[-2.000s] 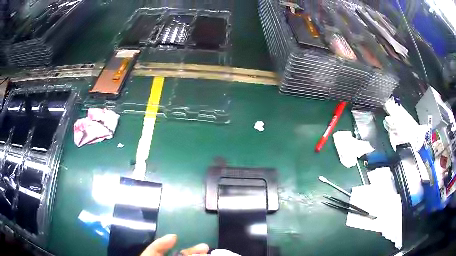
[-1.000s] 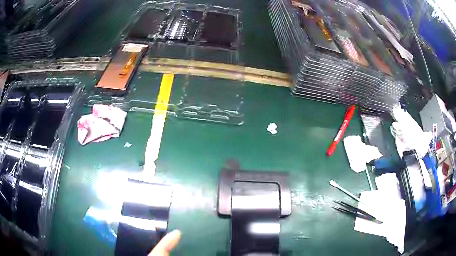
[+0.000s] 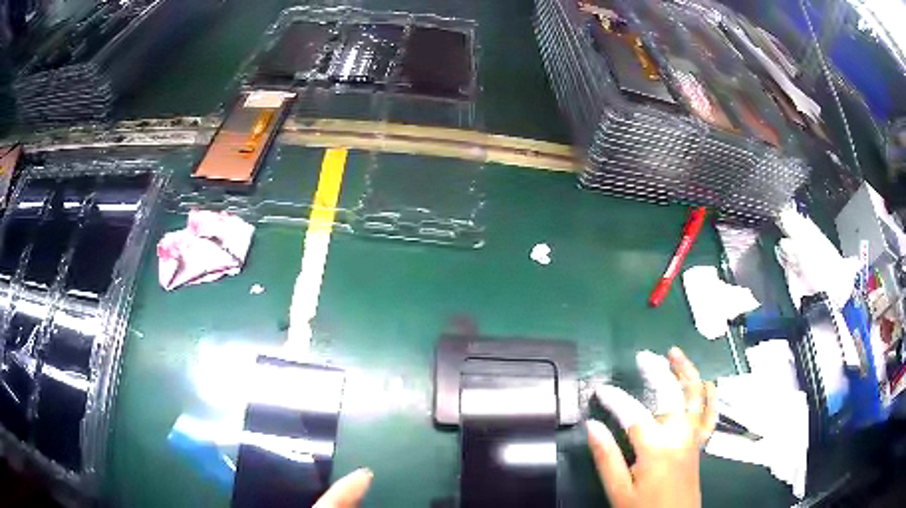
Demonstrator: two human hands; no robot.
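Note:
The black jig (image 3: 447, 382) lies at the lower centre with a glossy black display panel (image 3: 509, 446) in its recess, running off the bottom edge. A second black panel (image 3: 288, 427) lies to its left. Only one digit of my left hand (image 3: 346, 490) shows at the bottom edge, beside that panel; the rest is cut off. My right hand (image 3: 661, 427), with white finger cots, is right of the jig, fingers apart and seemingly empty, over the cotton swab's earlier spot. Black tweezers (image 3: 740, 427) lie partly hidden beside it on white wipes (image 3: 780, 446).
A blister tray of black panels (image 3: 70, 298) lies left. A copper-backed panel (image 3: 238, 144) rests on a clear tray (image 3: 427, 223) at the back. Stacked trays (image 3: 685, 164) stand back right. A red marker (image 3: 679, 256), crumpled cloth (image 3: 204, 248) and blue film scrap (image 3: 204, 442) lie around.
My right hand has come into view at the right, covering the swab and part of the tweezers. My left digit has shifted slightly right and down. The jig and panels have not moved on the bench.

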